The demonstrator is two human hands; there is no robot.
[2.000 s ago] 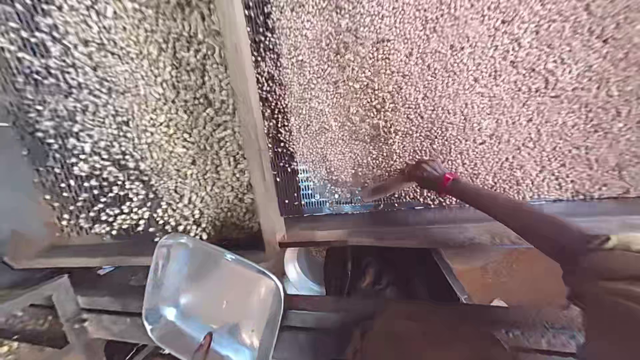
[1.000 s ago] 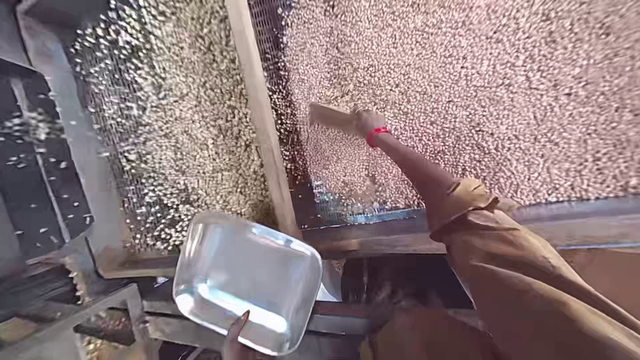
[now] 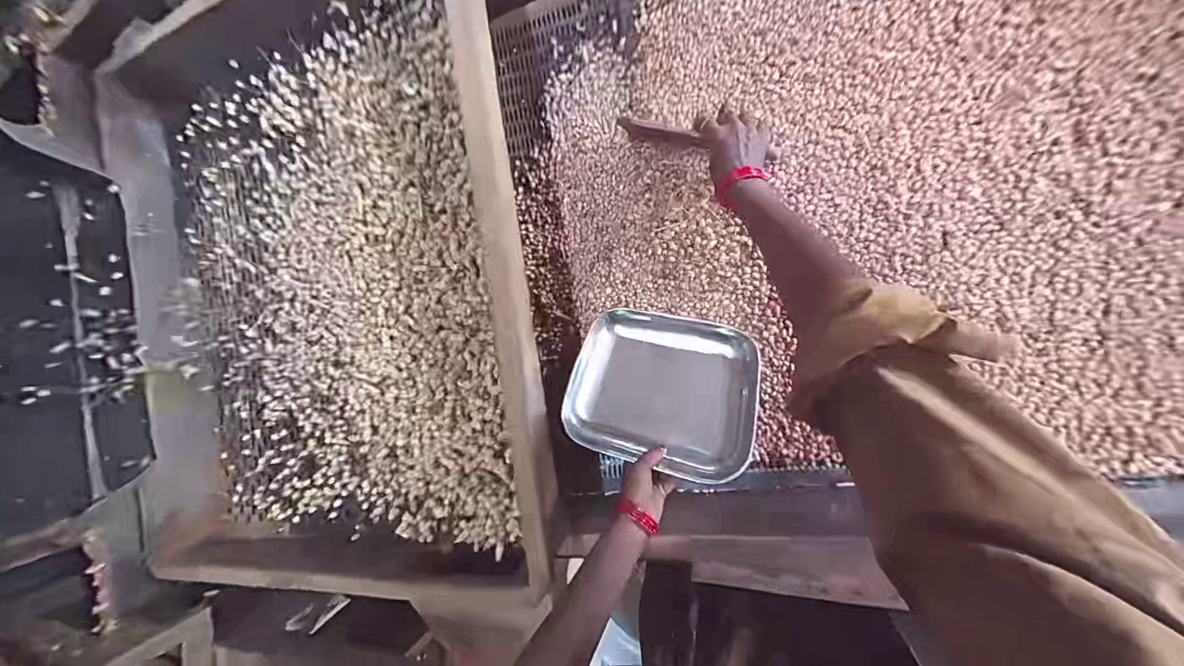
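Note:
My left hand (image 3: 647, 486) grips the near rim of a rectangular metal tray (image 3: 661, 393), thumb on the inside of the rim. The tray shows no contents and is held over the near left corner of the right-hand bed. My right hand (image 3: 735, 143), at the end of a tan sleeve, is closed on a flat wooden piece (image 3: 661, 132) lying on a wide layer of pinkish nuts or kernels (image 3: 971, 166). Both wrists wear red bangles. A perforated screen (image 3: 518, 83) shows at the bed's left edge.
A wooden divider (image 3: 499, 213) separates this bed from a left bed of paler nuts or kernels (image 3: 370, 305), blurred in places. A wooden ledge (image 3: 758, 546) runs along the near side. Pale pieces dot a dark surface (image 3: 65, 324) at the far left.
The tray in my left hand has moved from below the beds' near edge to over the right bed. My right hand, with the wooden piece, has moved farther up the bed.

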